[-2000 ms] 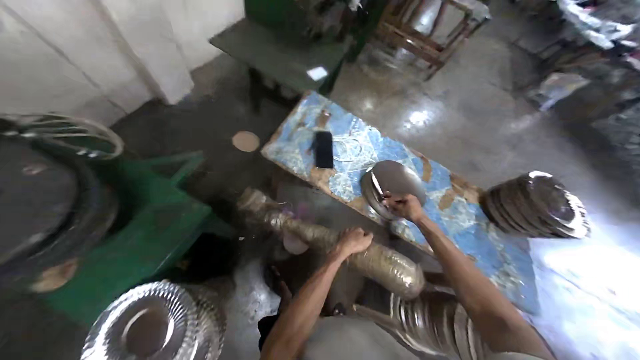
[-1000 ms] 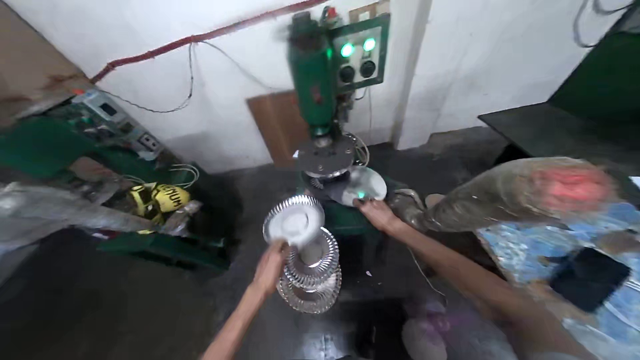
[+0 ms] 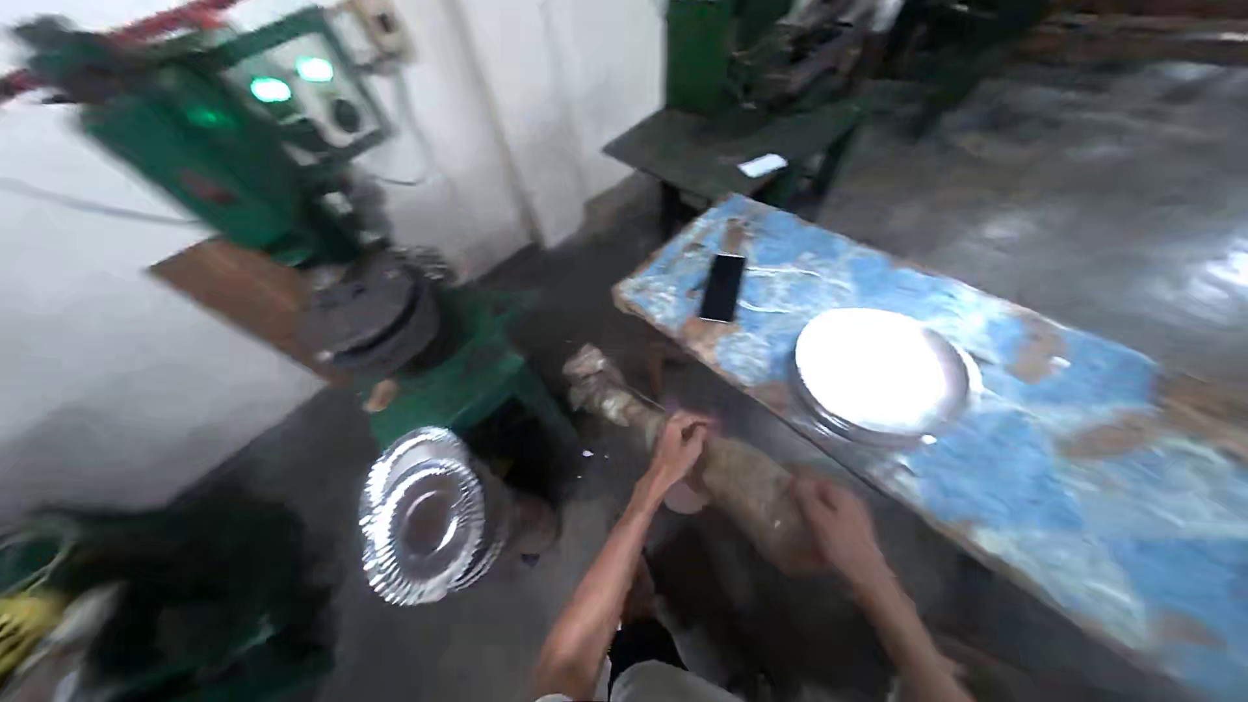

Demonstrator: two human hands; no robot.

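Observation:
A long wrapped roll in clear plastic lies aslant in front of me. My left hand rests on its middle, fingers curled against the wrapping; whether they grip it is unclear. My right hand, blurred, is at the roll's near end. A stack of round flat metal discs sits on the blue worn table, up and right of my right hand. Lower left stands a stack of fluted metal plates, apart from both hands.
A green press machine with lit green lamps stands at the left on a green stand. The blue table bears a dark phone. A dark metal bench stands behind it.
The view has swung right from the press. My left hand has left the fluted plates and my right hand has left the press; both are now at the wrapped roll.

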